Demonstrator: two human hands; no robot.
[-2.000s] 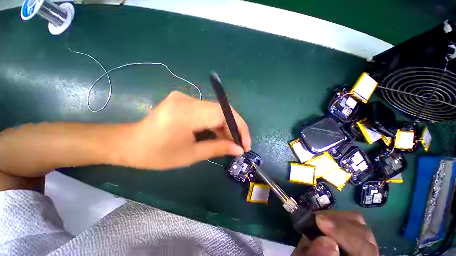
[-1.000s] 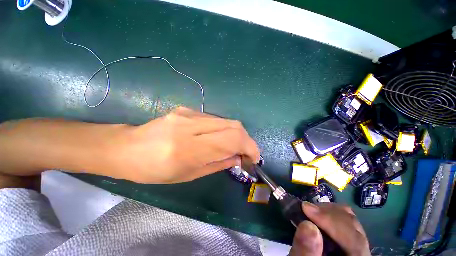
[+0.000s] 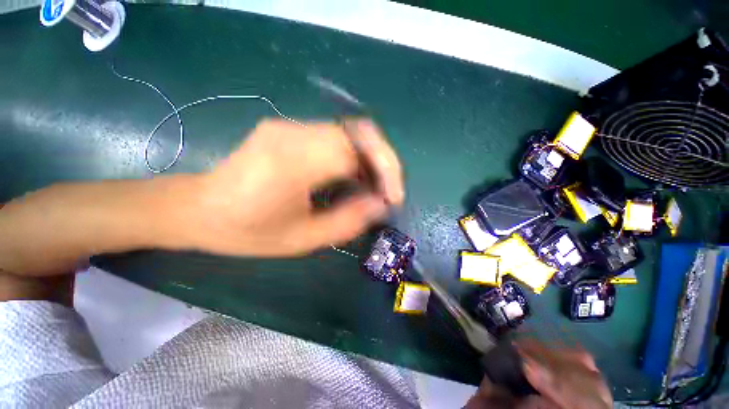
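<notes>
A small black watch housing with its circuit board showing (image 3: pixel 388 256) lies on the green mat, with a yellow-edged battery (image 3: pixel 412 297) beside its lower right. My left hand (image 3: pixel 320 188), blurred, holds dark tweezers (image 3: pixel 364 152) just above the housing; their tip is too blurred to tell if it touches. My right hand (image 3: pixel 559 371), partly cut off by the bottom edge, holds the soldering iron (image 3: pixel 456 311). Its blurred tip is at the housing's right side. Thin solder wire (image 3: pixel 179 132) curls over the mat, passes behind my left hand and shows again left of the housing.
A pile of black housings (image 3: pixel 561 254) and yellow-edged batteries (image 3: pixel 480 268) lies right of the work. Beyond are a black fan with a round wire guard (image 3: pixel 679 148) and a blue holder (image 3: pixel 670 319). A solder spool (image 3: pixel 100 24) stands upper left; a pale rail (image 3: pixel 480 44) crosses the back.
My left hand and tweezers first lowered over the housing, covering much of it, and have now lifted, uncovering it. The iron has drawn back slightly to the lower right.
</notes>
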